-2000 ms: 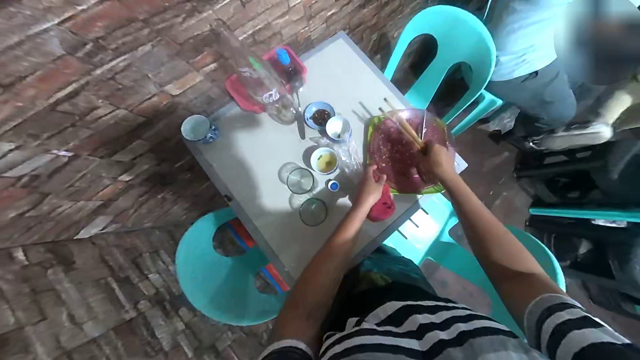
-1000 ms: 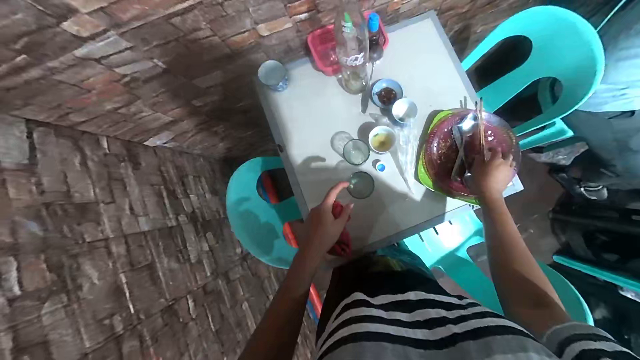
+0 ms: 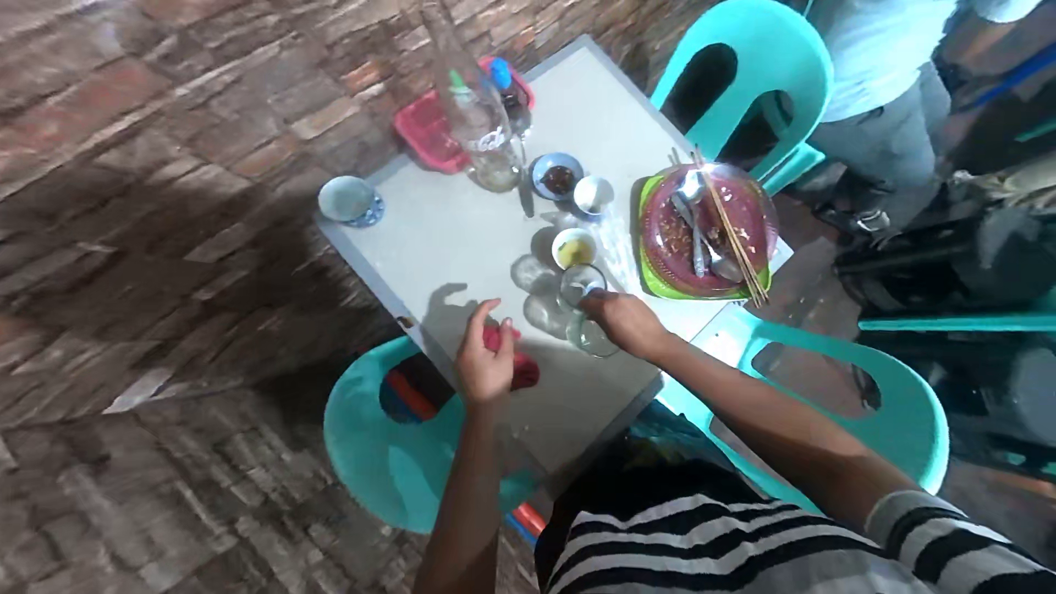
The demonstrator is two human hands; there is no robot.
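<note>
My right hand [image 3: 623,322] reaches in from the right, its fingertips at a drinking glass [image 3: 582,285]; how firmly they grip it I cannot tell. A second glass [image 3: 591,337] stands just below, partly behind that hand. My left hand [image 3: 485,355] is over the table's left part, thumb and forefinger apart, with a red cloth [image 3: 521,371] beneath and beside it; it may be partly held. Bowls with yellow liquid [image 3: 575,250] and dark sauce [image 3: 557,177] stand above the glasses, near a white cup [image 3: 592,196]. Stacked plates [image 3: 672,247] carry spoons and chopsticks [image 3: 734,227].
A tall glass bottle [image 3: 487,136] stands by a red plastic basket [image 3: 425,136] at the table's [image 3: 445,239] far side. A blue-patterned cup [image 3: 351,200] is at the left corner. Teal plastic chairs [image 3: 742,49] surround the table. A person [image 3: 879,99] is at upper right, and a brick wall borders the left.
My right hand has left the stacked plates and come to the glasses. The chopsticks it held two seconds ago now lie across the plates. My left hand has moved away from the lower glass.
</note>
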